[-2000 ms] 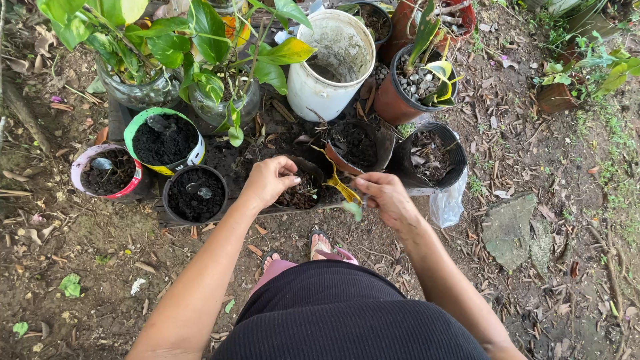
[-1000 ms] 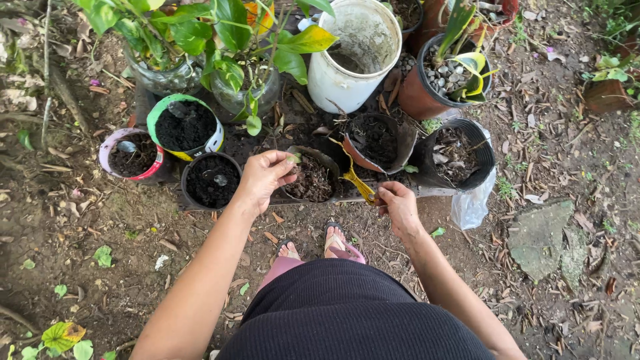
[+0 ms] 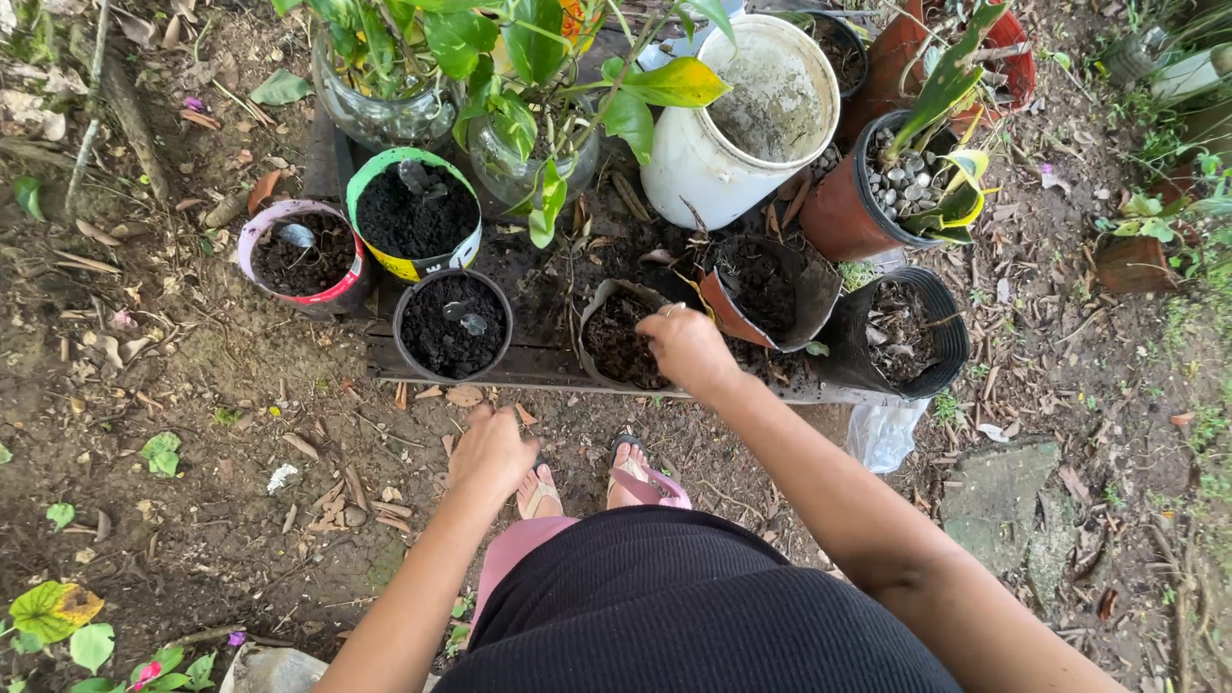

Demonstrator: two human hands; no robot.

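Note:
My right hand (image 3: 688,348) reaches over the right rim of a soil-filled pot (image 3: 616,351), its fingertips at the soil; whether they pinch anything is hidden. My left hand (image 3: 491,448) hangs below the bench edge with curled fingers, near a round black pot (image 3: 454,332) of dark soil with a small cutting. Behind that pot are a green and yellow container (image 3: 416,217) and a pink-rimmed container (image 3: 300,252), each with soil and a small cutting. A torn orange-brown pot (image 3: 770,289) of soil leans right of my right hand, beside a black plastic pot (image 3: 900,332) holding dry debris.
A white plastic bucket (image 3: 736,125) stands at the back of the wooden bench (image 3: 549,364). Glass jars (image 3: 385,101) with leafy plants are at back left. A brown pot (image 3: 857,207) with pebbles stands right, and a plastic bag (image 3: 883,433) hangs by the front edge.
My left hand has moved from the soil-filled pot down and left, off the bench. My right hand has moved left to that pot from the yellow strip it was touching.

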